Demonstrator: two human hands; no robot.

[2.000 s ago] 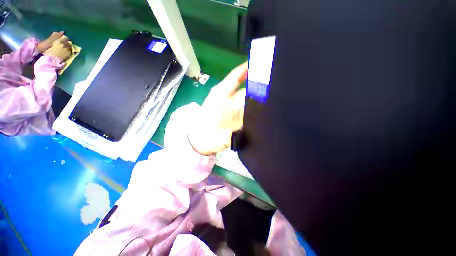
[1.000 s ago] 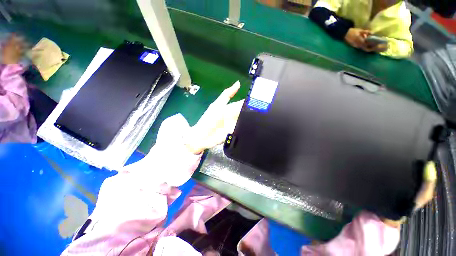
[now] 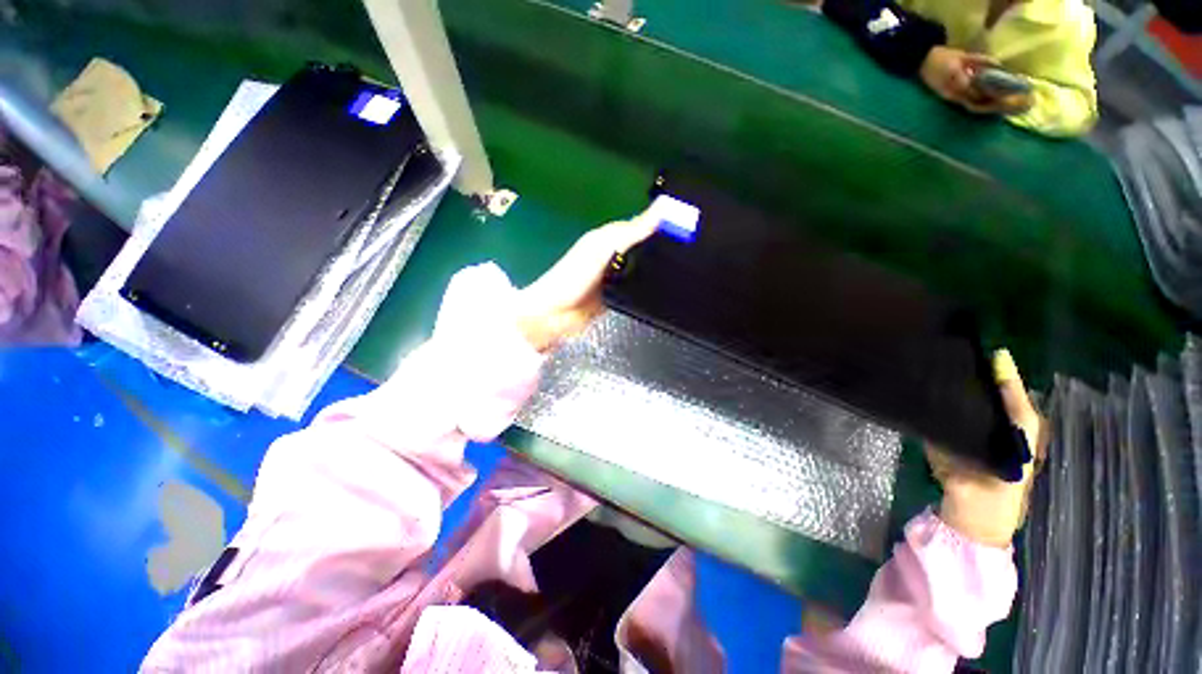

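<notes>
A black panel unit (image 3: 817,316) is held tilted above a silvery bubble-wrap sheet (image 3: 712,421) on the green bench. A white-and-blue label (image 3: 678,217) shows near its left end. My left hand (image 3: 580,279) grips the panel's left end, its fingertips near the label. My right hand (image 3: 991,461) grips the right end, with a yellow finger cot (image 3: 1006,366) showing on one finger. The fingers under the panel are hidden.
More black units (image 3: 270,211) lie on white wrap at left, beside a pale post (image 3: 432,99). A tan cloth (image 3: 106,115) lies beyond. Stacked grey bags (image 3: 1120,527) stand at right. A person in yellow (image 3: 1055,66) holds a small object across the bench. A pink sleeve (image 3: 29,257) shows at far left.
The panel has come down from close to the camera and tipped to a flatter angle, exposing more bubble wrap. My right hand has moved left and up with it.
</notes>
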